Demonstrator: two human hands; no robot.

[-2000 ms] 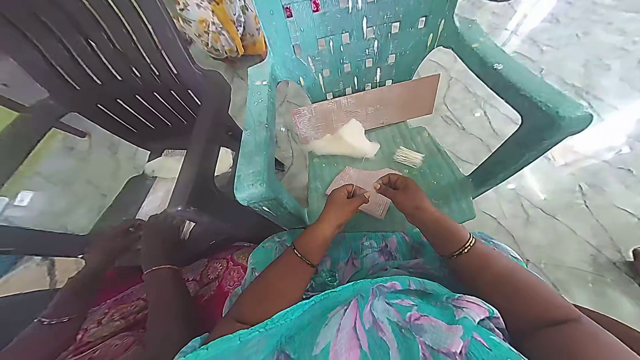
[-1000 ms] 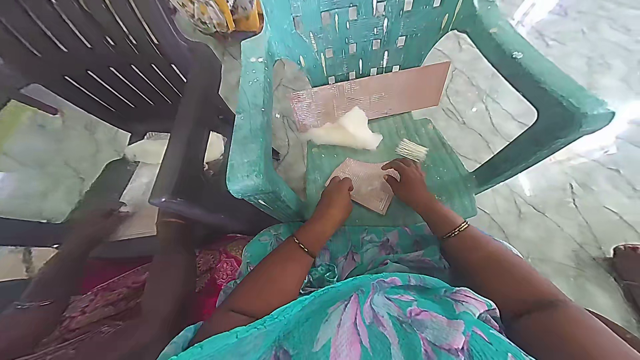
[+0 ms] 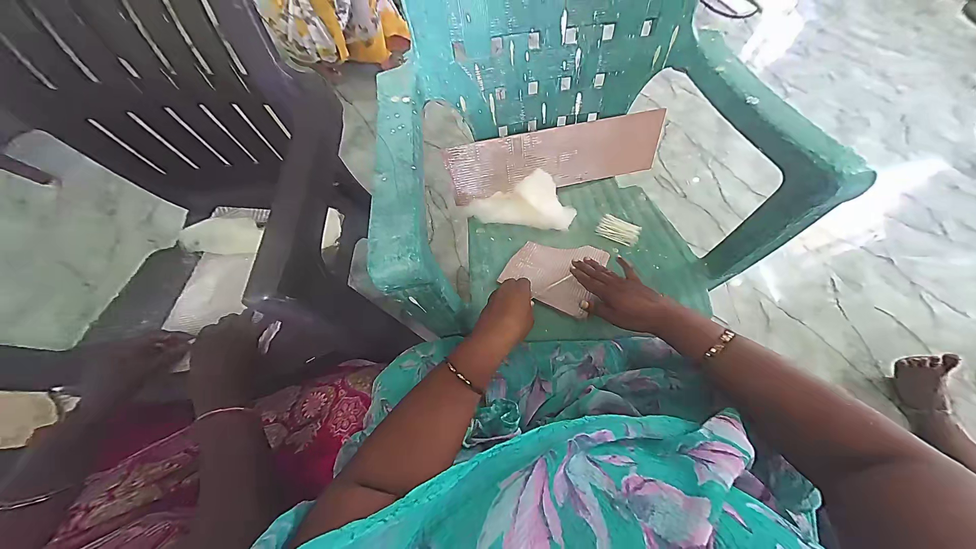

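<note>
A small corrugated cardboard piece (image 3: 545, 267) lies on the seat of a green plastic chair (image 3: 663, 236). My left hand (image 3: 512, 305) is at its near left edge with the fingers curled; whether they pinch anything is hidden. My right hand (image 3: 618, 293) rests flat on its right part, fingers spread, beside a thin pale stick (image 3: 560, 287) on the cardboard. Beyond it lie a tuft of white cotton wool (image 3: 534, 204) and a small pile of thin white sticks (image 3: 618, 229). A long cardboard strip (image 3: 595, 149) leans toward the chair's back.
At left stands a dark plastic chair (image 3: 293, 191) with cardboard and white material on its seat. Another person's hands (image 3: 221, 351) are close by it. The green chair's armrests (image 3: 793, 152) rise on both sides. A bare foot (image 3: 924, 381) is on the floor at right.
My right hand has gone from curled fingers at the cardboard's edge to lying flat and spread on it. My left hand has shifted toward the cardboard's near left edge.
</note>
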